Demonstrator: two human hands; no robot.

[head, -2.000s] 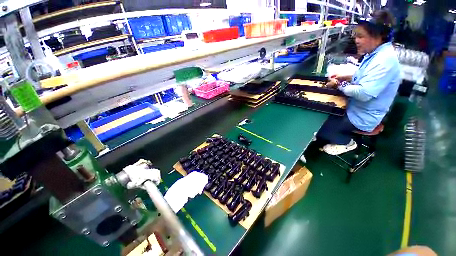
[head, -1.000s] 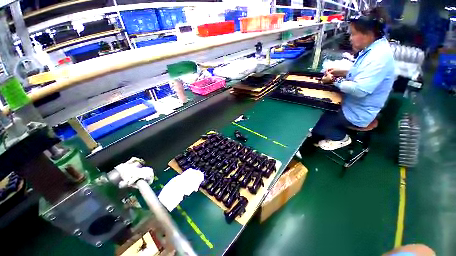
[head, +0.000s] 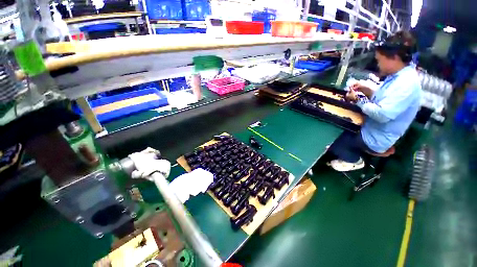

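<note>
The green arbor press stands at the lower left, with its grey bolted face plate (head: 90,203) tilted in the view. The cream fixture (head: 137,251) sits on the press base below it. The grey press lever (head: 184,216) runs down to the bottom edge, where part of an orange-red knob (head: 230,265) shows. A whitish rag wrapping (head: 149,165) is at the lever pivot. Glossy black parts (head: 238,169) lie in rows on a cardboard sheet (head: 255,221) right of the press. Neither of my hands is in view.
A crumpled white cloth (head: 191,183) lies between lever and parts. One loose black part (head: 254,142) lies behind the sheet. A cardboard box (head: 288,205) stands under the bench edge. A seated person (head: 392,107) works at trays farther along. A pink basket (head: 226,85) is behind.
The view has shifted and tilted, so more of the press base, the fixture and the orange-red knob shows. The pinkish round shape at the bottom right edge is gone. The black parts lie as before.
</note>
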